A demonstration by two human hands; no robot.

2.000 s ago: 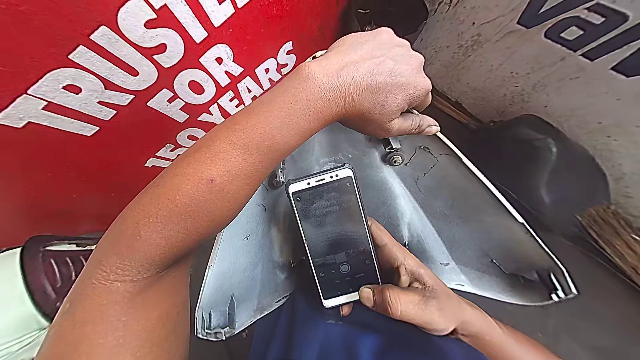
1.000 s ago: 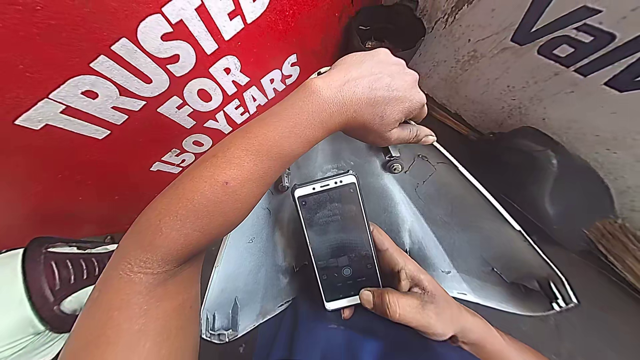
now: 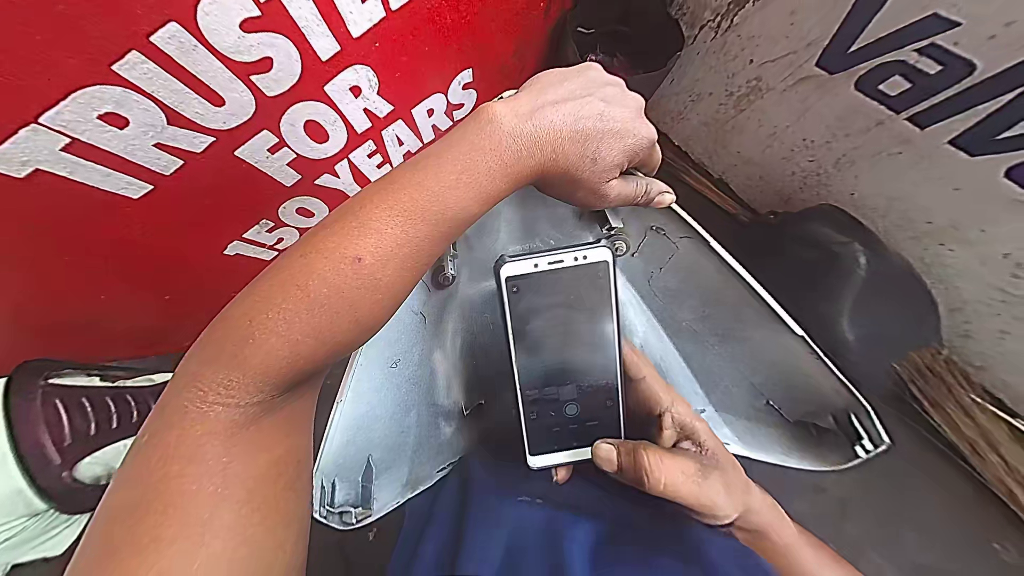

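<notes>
My right hand point(image 3: 680, 456) holds a white-framed smartphone point(image 3: 564, 352) upright by its lower right corner, thumb on the bottom edge. Its dark screen shows a round button near the bottom. Beneath the phone lies a large grey plastic panel point(image 3: 696, 320) with two wings, thin cracks and two small bolted mounts. My left arm reaches across from the lower left, and my left hand point(image 3: 600, 144) grips the panel's top edge, thumb on its right side. The fingers under that hand are hidden.
A red wall point(image 3: 96, 264) with white lettering rises at the left, a pale lettered wall point(image 3: 768, 112) at the right. A dark rounded object point(image 3: 864, 280) and a straw broom point(image 3: 960, 424) lie at the right. A dark container point(image 3: 632, 40) stands at the top. A maroon shoe point(image 3: 80, 424) is at lower left.
</notes>
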